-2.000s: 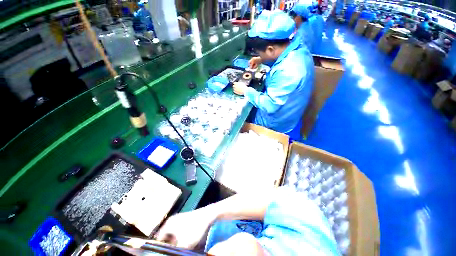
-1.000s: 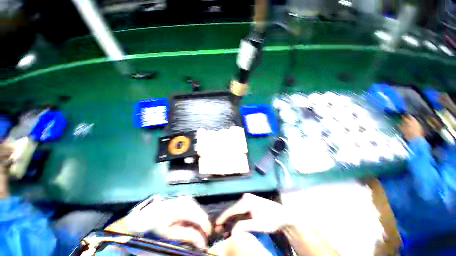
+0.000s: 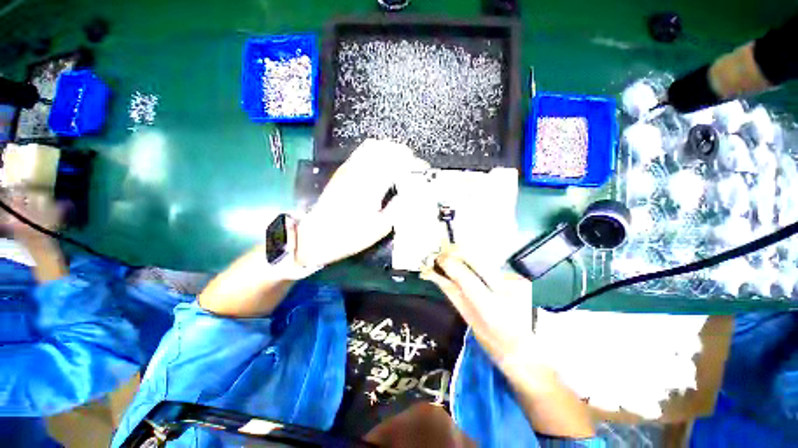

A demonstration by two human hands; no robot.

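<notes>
The cream-white fixture block [image 3: 499, 197] lies in front of me, at the near edge of the black screw tray. A small dark part [image 3: 447, 214] with a thin stem is on the block. My left hand [image 3: 363, 197], with a watch at the wrist, reaches over the block's left side; its fingertips are at the block's far left edge, washed out by glare. It covers most of the dark plate there. My right hand [image 3: 464, 280] has its fingertips close together at the block's near edge, just below the stem. Whether either hand holds something cannot be told.
Silver specks fill the screw tray [image 3: 420, 21]. Blue bins stand left [image 3: 254, 79] and right [image 3: 604, 131]. A round black cup [image 3: 604, 225] on a grey block, a cable, clear blister trays [image 3: 691, 188] and an electric screwdriver [image 3: 744, 70] are at right. Another person's arm is at left.
The view has moved down and closer over the bench. Both hands have moved from below the bench edge up onto the fixture. The screwdriver now appears farther right.
</notes>
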